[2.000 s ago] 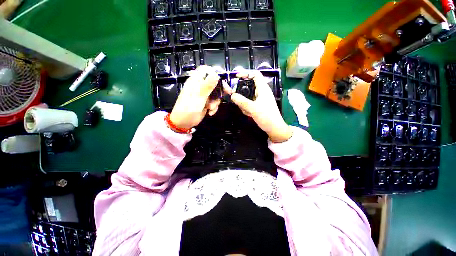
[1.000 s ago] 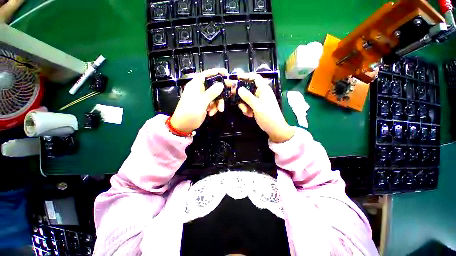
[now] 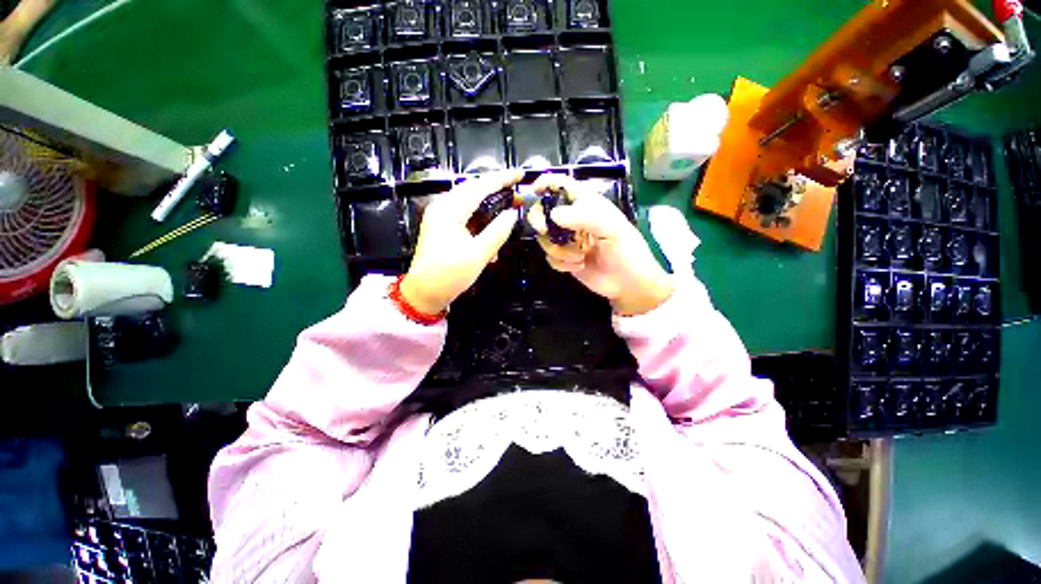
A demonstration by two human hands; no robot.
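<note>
My left hand (image 3: pixel 459 242) holds a small black unit (image 3: pixel 492 208) between thumb and fingers, over the left blister tray (image 3: pixel 476 145). My right hand (image 3: pixel 599 242) holds another black unit (image 3: pixel 553 217), partly hidden by its fingers. The fingertips of both hands are close together, with a small orange-brown bit between them. The tray holds black units in its left columns and far row; one unit (image 3: pixel 471 73) sits turned like a diamond in its pocket.
An orange toggle press (image 3: pixel 799 114) stands right, with a white bottle (image 3: pixel 685 137) and white tissue (image 3: pixel 674 237) beside it. The right blister tray (image 3: pixel 922 274) lies beyond. Left are a marker pen (image 3: pixel 192 177), paper label (image 3: pixel 249 265), white roll (image 3: pixel 112 288) and desk fan (image 3: pixel 40 205).
The units in both hands have been tilted; the right fingers now curl more around theirs. The view has shifted slightly, so the tray and press appear a little further left.
</note>
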